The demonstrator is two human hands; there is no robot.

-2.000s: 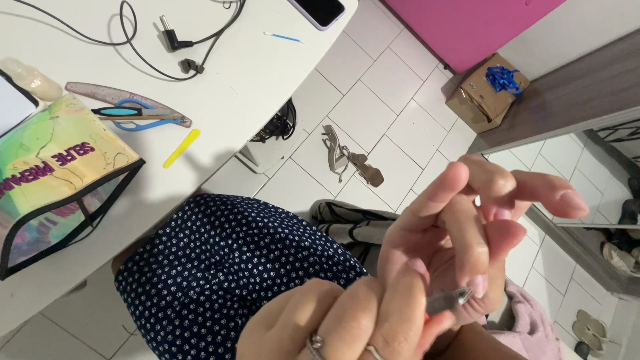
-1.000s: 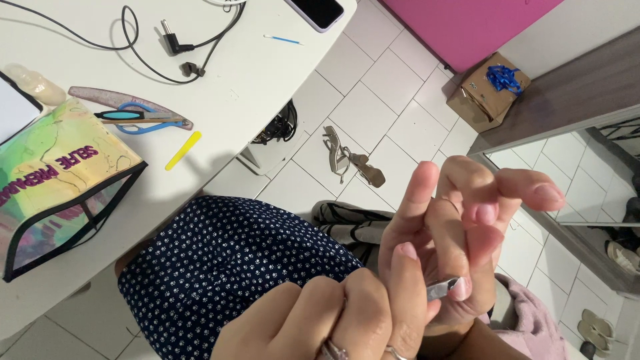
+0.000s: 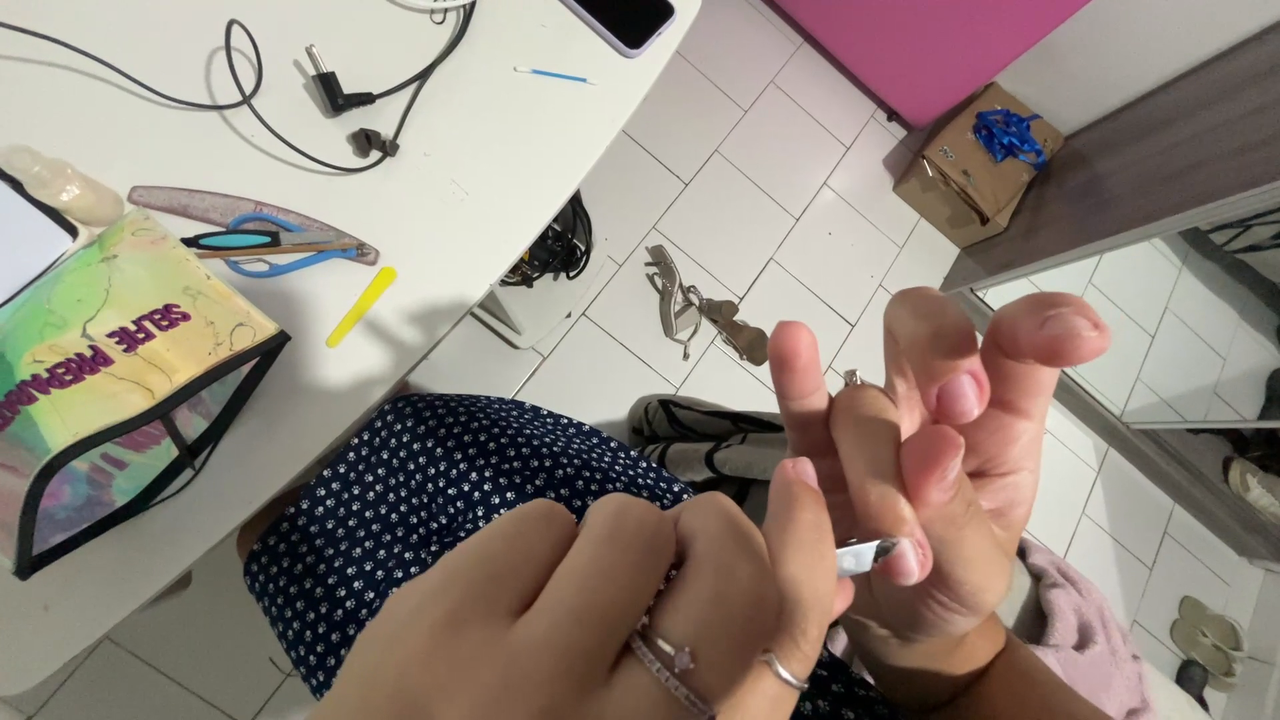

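Note:
My left hand (image 3: pixel 600 590), wearing rings, is closed around a small metal nail clipper (image 3: pixel 862 558); most of the tool is hidden by the fingers. Its tip meets the nail of a bent finger of my right hand (image 3: pixel 930 480). That hand is palm toward me, other fingers spread and raised, thumb against the bent finger, holding nothing. On the white table (image 3: pixel 480 200) at left lie a curved nail file (image 3: pixel 200 205), blue-handled scissors (image 3: pixel 262 218), a tool with a black and blue handle (image 3: pixel 235 240) and a yellow stick or file (image 3: pixel 362 306).
A colourful pouch (image 3: pixel 130 340), black cable (image 3: pixel 250 100), blue-stemmed swab (image 3: pixel 555 75) and phone (image 3: pixel 630 20) are on the table. Beyond its edge, sandals (image 3: pixel 690 305) rest on the tiled floor, with a cardboard box (image 3: pixel 975 170) near the wall.
The clipper and the fingers of my left hand have shifted slightly against the bent finger; the tool's tip now shows more flatly at the nail. My right hand keeps its pose.

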